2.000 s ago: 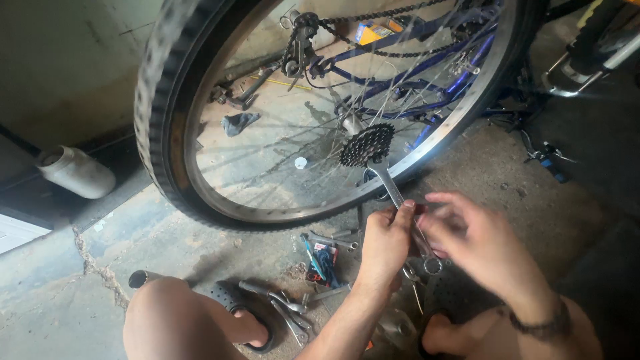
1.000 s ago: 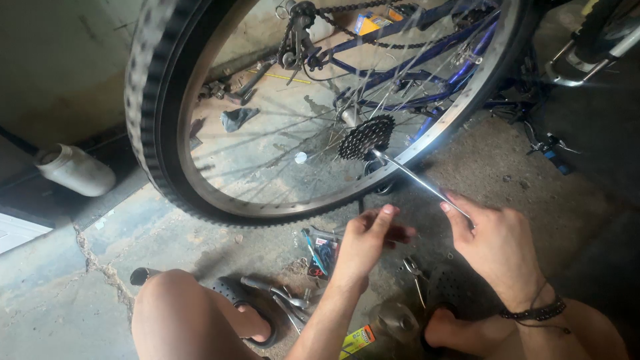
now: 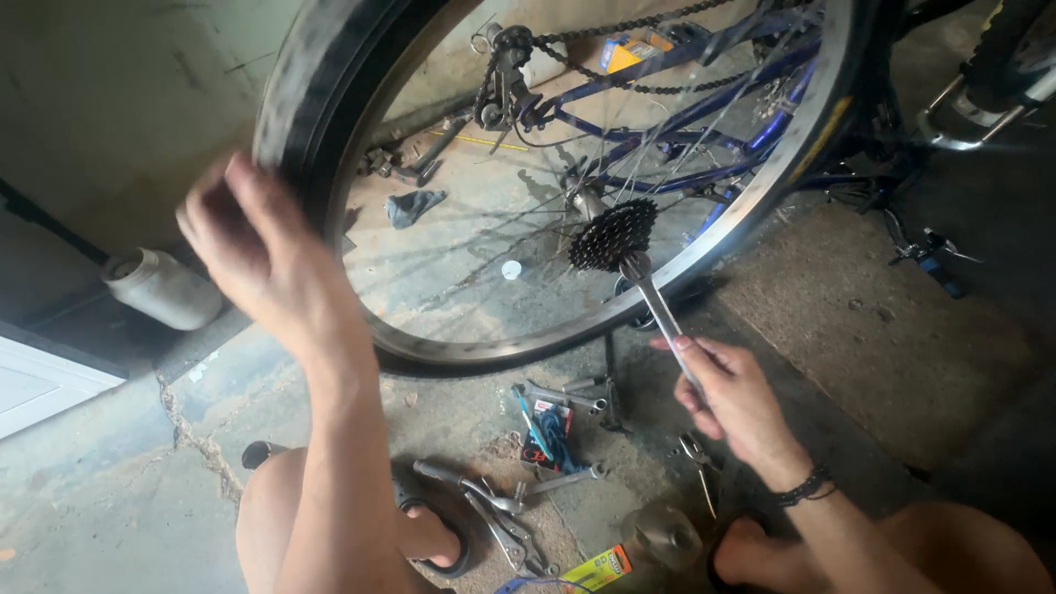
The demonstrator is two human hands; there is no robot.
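A bicycle wheel [image 3: 462, 353] with a black tyre stands in front of me, its black cassette [image 3: 615, 235] facing me at the hub. My right hand [image 3: 726, 396] grips the handle of a steel wrench [image 3: 660, 309], whose head sits against the middle of the cassette. Raised at the left, my left hand [image 3: 256, 239] is blurred beside the tyre; its fingers are bent, and I see nothing in them. Whether it touches the tyre I cannot tell.
A blue bicycle frame [image 3: 676, 128] with derailleur [image 3: 499, 103] and chain lies behind the wheel. Between my feet are locking pliers [image 3: 503, 532], a ratchet [image 3: 466, 483], a small box [image 3: 544, 433] and a yellow package [image 3: 598, 569]. A hammer [image 3: 433, 153], a rag [image 3: 412, 208] and a white container [image 3: 165, 289] are farther back.
My left hand has moved from near the wrench up and left to the tyre. The right hand, which was off the wrench's end two seconds ago or only near it, now holds its handle.
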